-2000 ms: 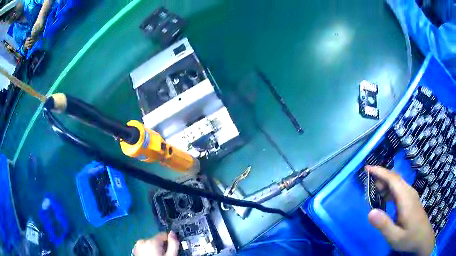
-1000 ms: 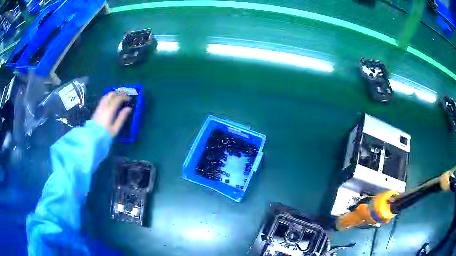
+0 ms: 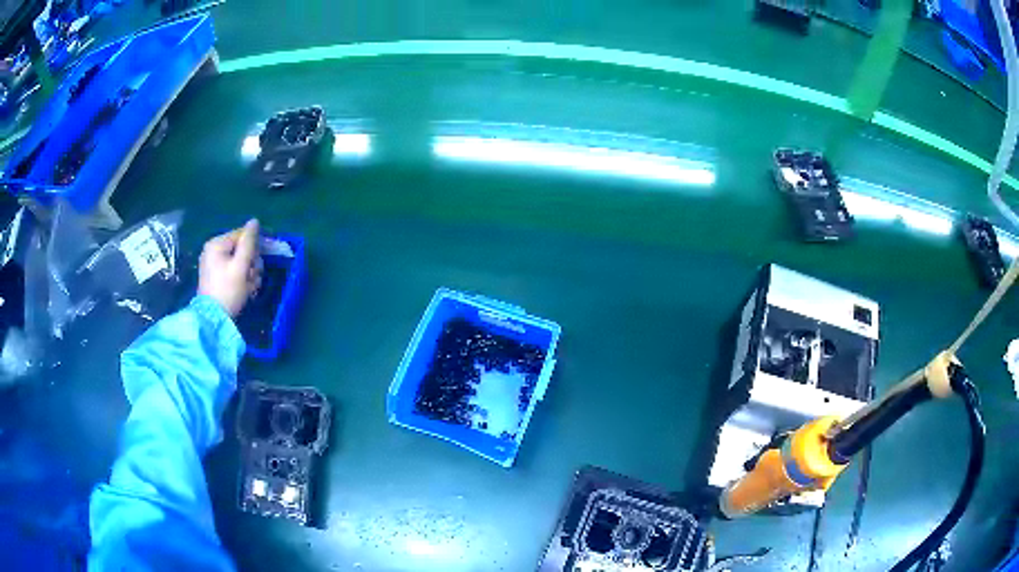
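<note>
My left hand, in a light blue sleeve, is over the left edge of a small dark-blue bin. Its thumb and fingertips are together; whether they pinch a small part cannot be told. A dark device housing with two pale squares lies just below the bin. A larger open blue bin with loose small black parts stands to the right. Another housing sits at the bottom edge, partly cut off. My right hand is out of the picture.
The orange-yellow screwdriver hangs in front of the white-and-black screw feeder at right. Housings lie on the far side. A blue tray and a crumpled clear bag are at left.
The view has swung left, away from the large tray, and my right hand has left the picture. Since one second ago, my left hand's spread fingers have closed together at the small bin.
</note>
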